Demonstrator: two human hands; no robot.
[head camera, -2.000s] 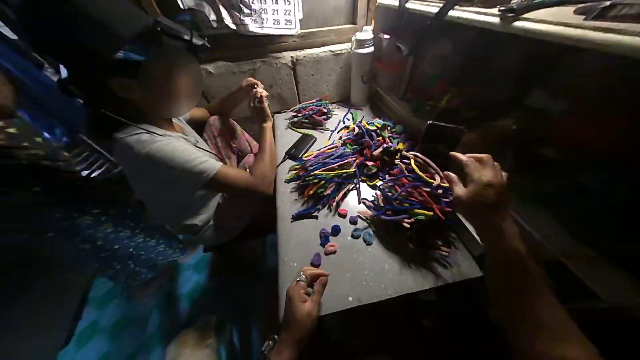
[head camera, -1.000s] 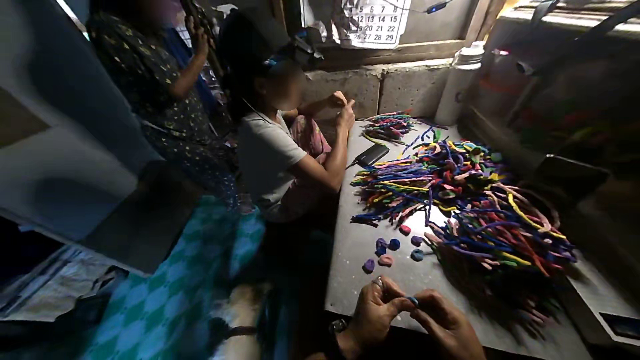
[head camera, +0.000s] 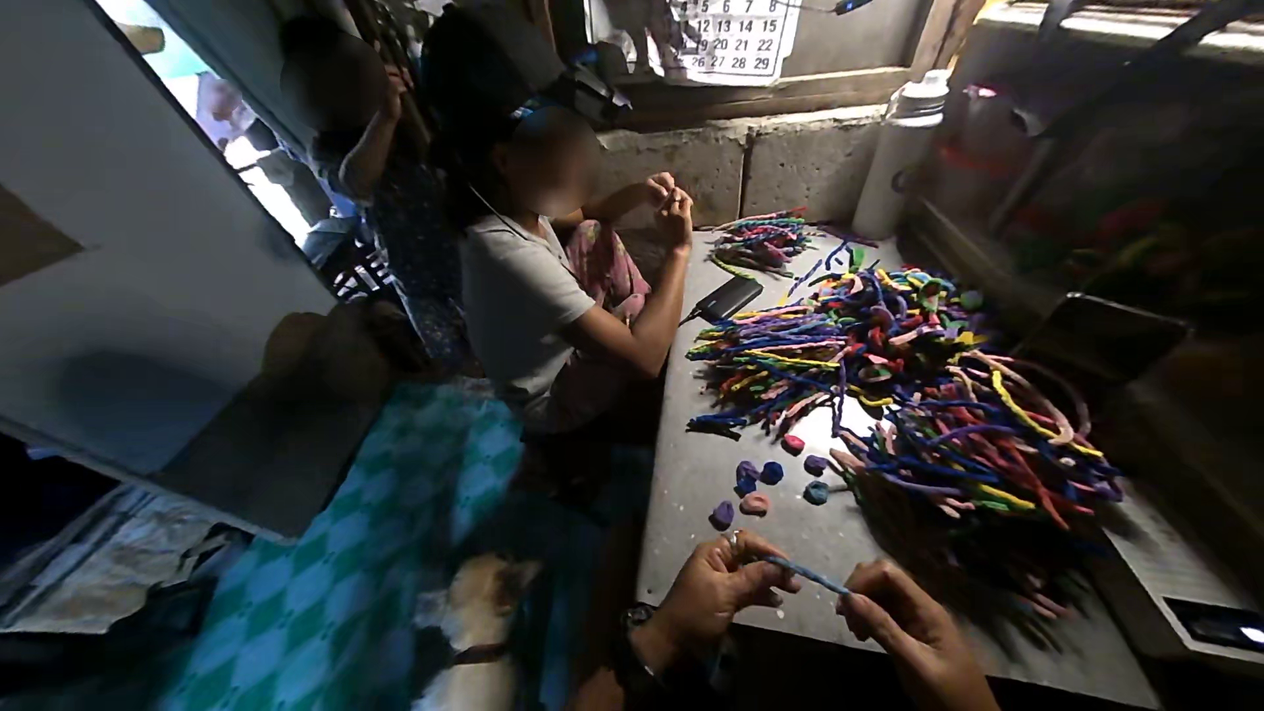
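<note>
A thin blue cord (head camera: 808, 575) is stretched between my two hands above the table's near edge. My left hand (head camera: 719, 591) pinches one end of it, and my right hand (head camera: 904, 622) grips the other. Just beyond my left hand lie several small coiled pieces: a pink coil (head camera: 754, 505), a teal coil (head camera: 816, 492), a red coil (head camera: 792, 443) and some purple and blue ones. A large heap of multicoloured cords (head camera: 869, 346) covers the middle and right of the grey table (head camera: 681, 513).
A smaller bundle of cords (head camera: 765, 240), a black phone-like device (head camera: 729, 298) and a white bottle (head camera: 897, 158) are at the back. Another person (head camera: 533, 296) sits at the table's left side. A dog (head camera: 479, 632) is on the floor, lower left. A dark flat device (head camera: 1106, 331) stands at right.
My right hand has come from the cord heap to beside my left hand. The blue cord now shows stretched between them. The view has swung left.
</note>
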